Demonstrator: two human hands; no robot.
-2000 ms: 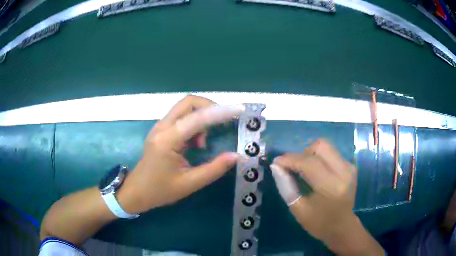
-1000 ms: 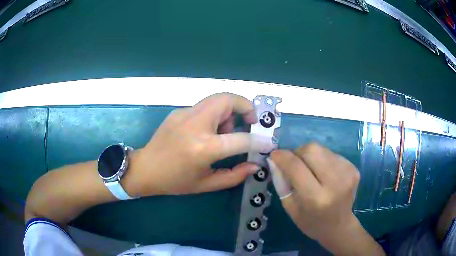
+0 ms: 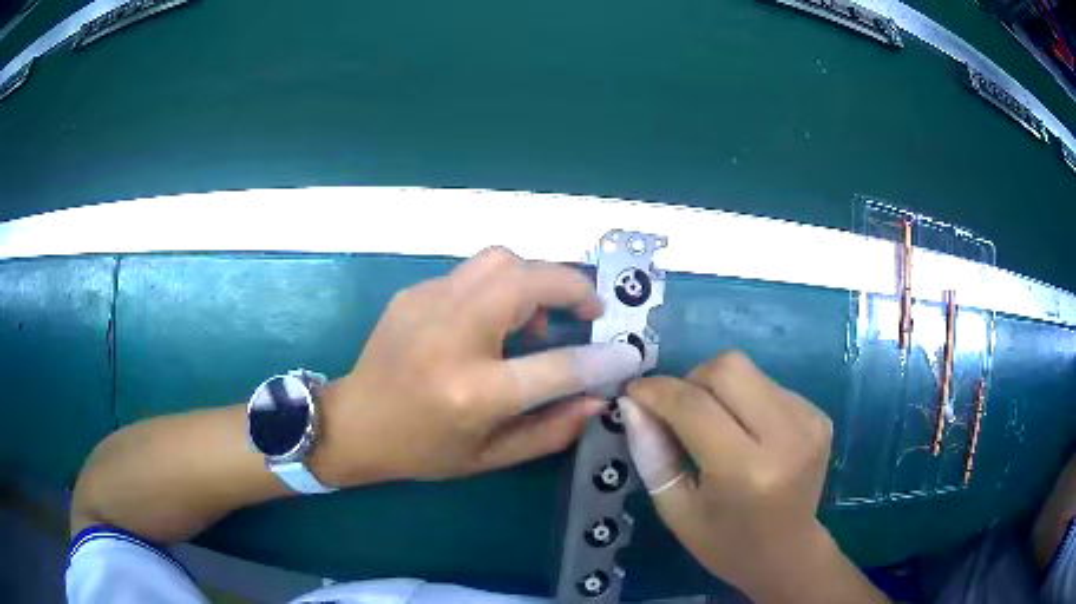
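Observation:
A silver-grey multi-port housing [image 3: 578, 501] lies upright in view on the bench, its near end cut off by the lower edge. Several black round ports with pale centres run along it. My left hand [image 3: 472, 366] holds the housing from its left side, an off-white finger cot lying over the bar beside the second port. My right hand [image 3: 732, 442], with a cot on the thumb, has finger and thumb pinched together at the bar's right edge near the third port. Whether a small part is between them is hidden.
A clear blister tray [image 3: 879, 460] with copper-coloured rows [image 3: 947, 354] lies right of my right hand, across the white stripe [image 3: 354, 224]. More housings [image 3: 838, 18] lie along the far edge of the green surface [image 3: 472, 106].
Since the first frame, my left index finger has come down onto the bar. My right fingertips have moved to the bar, then slightly down it from the second port. Far housings have shifted in view.

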